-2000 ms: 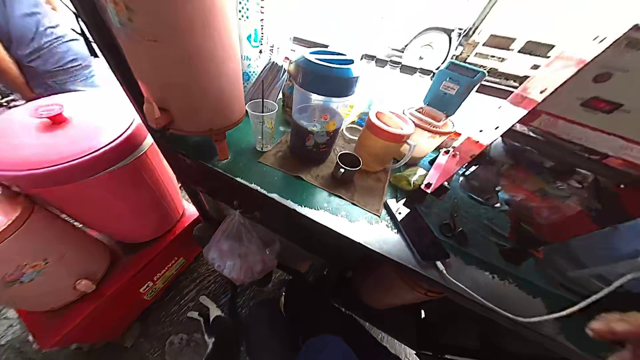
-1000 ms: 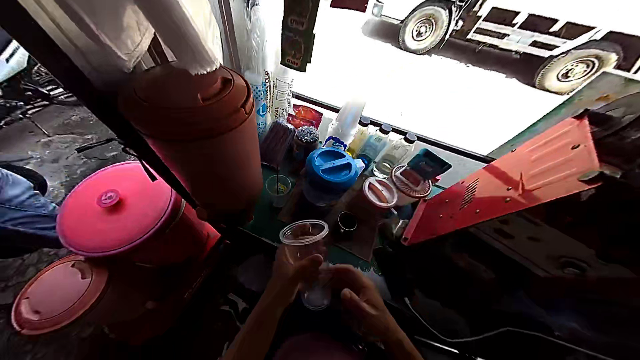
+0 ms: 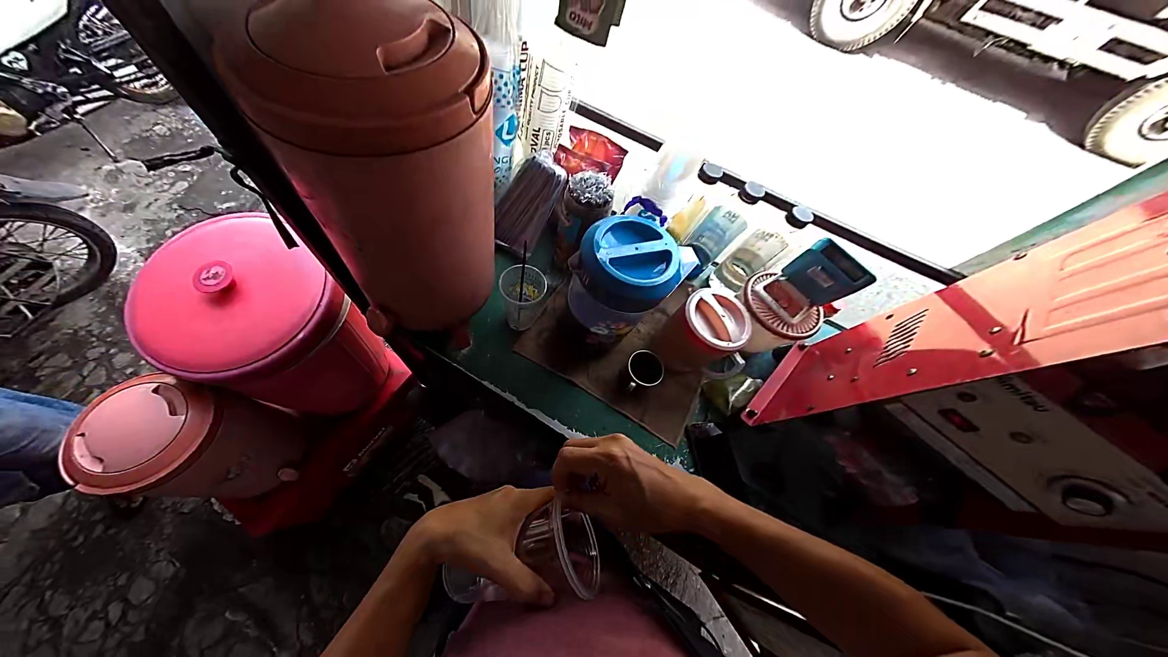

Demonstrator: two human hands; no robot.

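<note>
A clear plastic cup (image 3: 553, 546) lies tilted at the bottom centre, its open rim facing right. Around its body my left hand (image 3: 493, 538) is closed. At the upper edge of the rim my right hand (image 3: 613, 476) has its fingers pinched; whether it grips the rim or something thin there cannot be told. Beyond the hands, on the green counter, stand a small metal mug (image 3: 645, 368), a blue-lidded pitcher (image 3: 630, 265), a red-and-white-lidded pitcher (image 3: 707, 333) and a clear cup with a dark straw (image 3: 524, 297).
A large lidded drink dispenser (image 3: 392, 201) stands at the counter's left end. Lower left are a pink cooler (image 3: 237, 301) and a smaller lidded jug (image 3: 146, 438). A red metal panel (image 3: 985, 310) slants at right. Several bottles (image 3: 757, 251) line the back edge.
Both hands have come together at the cup, which was upright one second ago and is now tilted. Two seconds ago, only part of one hand showed at lower right. The view has shifted.
</note>
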